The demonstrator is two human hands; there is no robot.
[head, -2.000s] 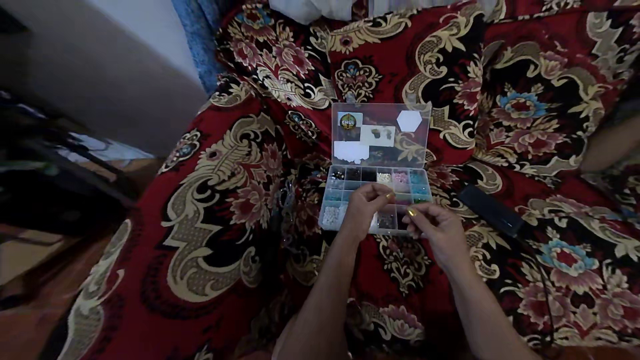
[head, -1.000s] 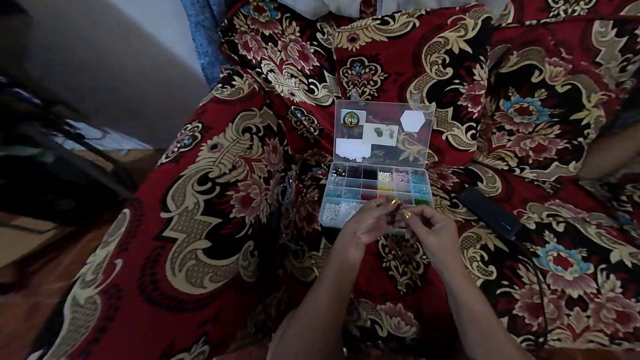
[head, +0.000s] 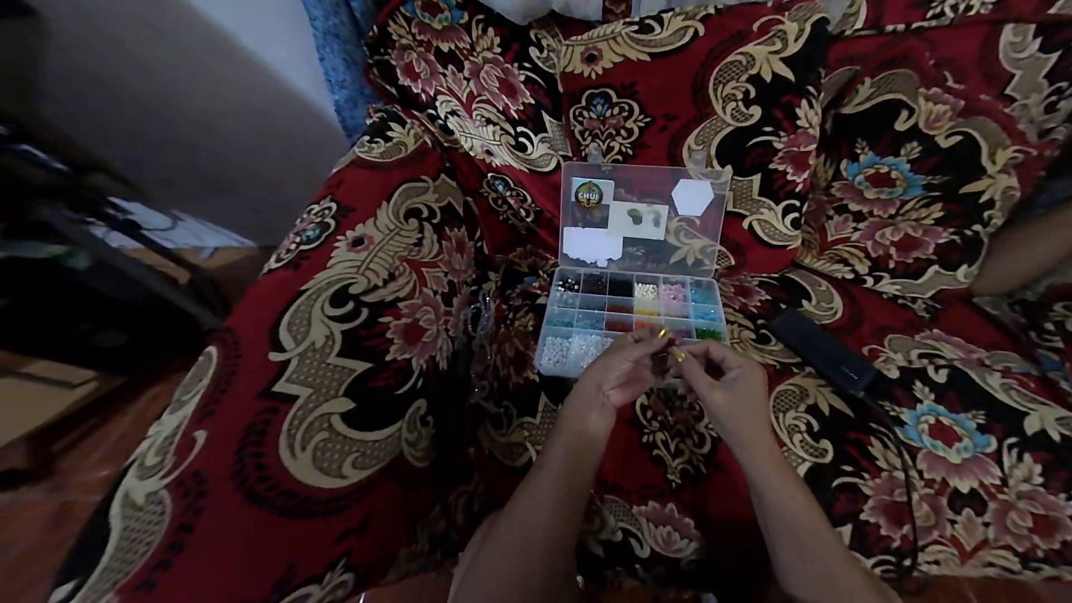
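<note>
A clear plastic compartment box (head: 548,322) of beads lies open on the patterned sofa cover, its lid (head: 703,243) raised and bearing paper labels. White beads (head: 556,353) fill compartments at the front left; pink beads (head: 673,293) and blue beads (head: 706,311) sit toward the right. Over the box's front edge, my left hand (head: 626,364) has its fingertips pinched together. My right hand (head: 725,387) meets it there, thumb and forefinger closed near the left fingertips. Something tiny may be between the fingers, too small to tell. Both hands show yellow nails.
A black rectangular device (head: 825,352) with a cable (head: 909,469) lies right of the box. Clear plastic material (head: 481,335) rests to the left. Another person's arm (head: 1023,247) shows at the right edge. Dark metal framework (head: 109,243) stands at the far left.
The hands were slightly apart two seconds ago, above the box's front; now their fingertips are together.
</note>
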